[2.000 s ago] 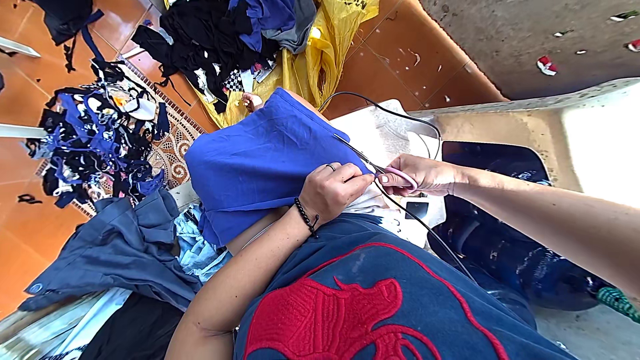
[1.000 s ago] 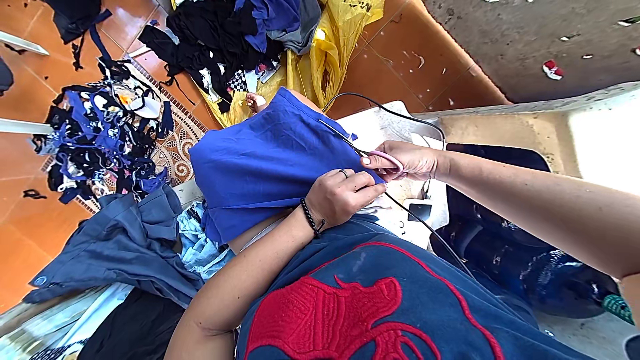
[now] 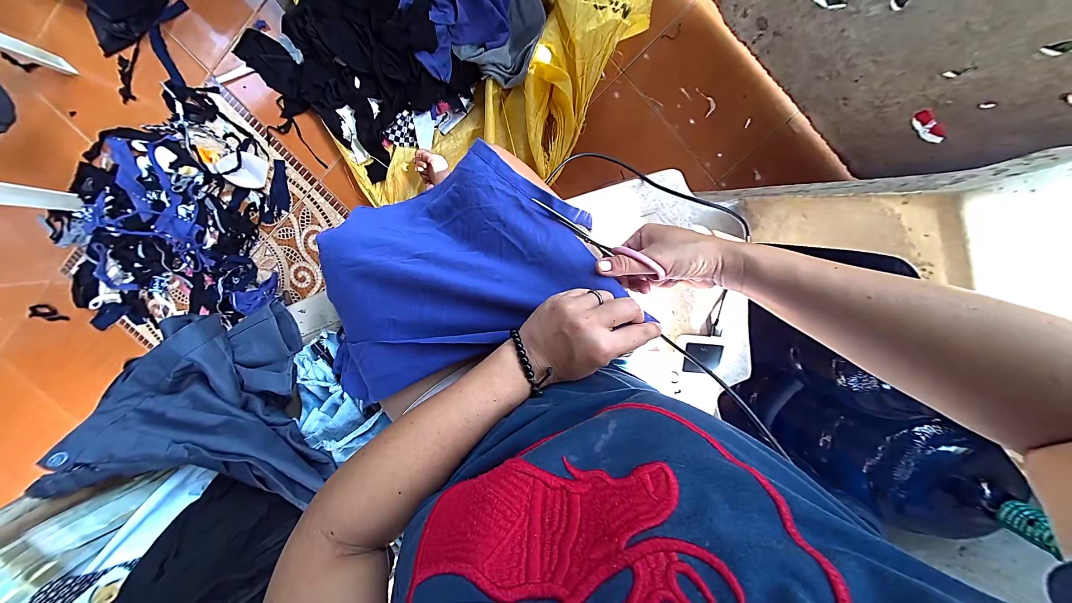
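A blue fabric piece [image 3: 452,268] lies spread over my lap. My left hand [image 3: 582,333], with a black bead bracelet and a ring, pinches its lower right corner. In my right hand [image 3: 666,255] is a pair of scissors [image 3: 641,261] with pink handles; the fingers are in the handles. The dark blades lie along the fabric's upper right edge, where a narrow strip stands partly apart from the rest. Part of the blades is hidden by the cloth.
Fabric scraps [image 3: 167,218] are heaped on the tiled floor at left. Dark clothes [image 3: 360,67] lie on a yellow plastic bag [image 3: 578,67]. Gray-blue garments [image 3: 193,402] are beside my lap. A black cable [image 3: 662,188] crosses a white surface [image 3: 729,339] near a large blue water bottle [image 3: 879,435].
Between one second ago and now, the strip at the fabric's right edge has come further apart from the rest. My left hand keeps its hold on the corner.
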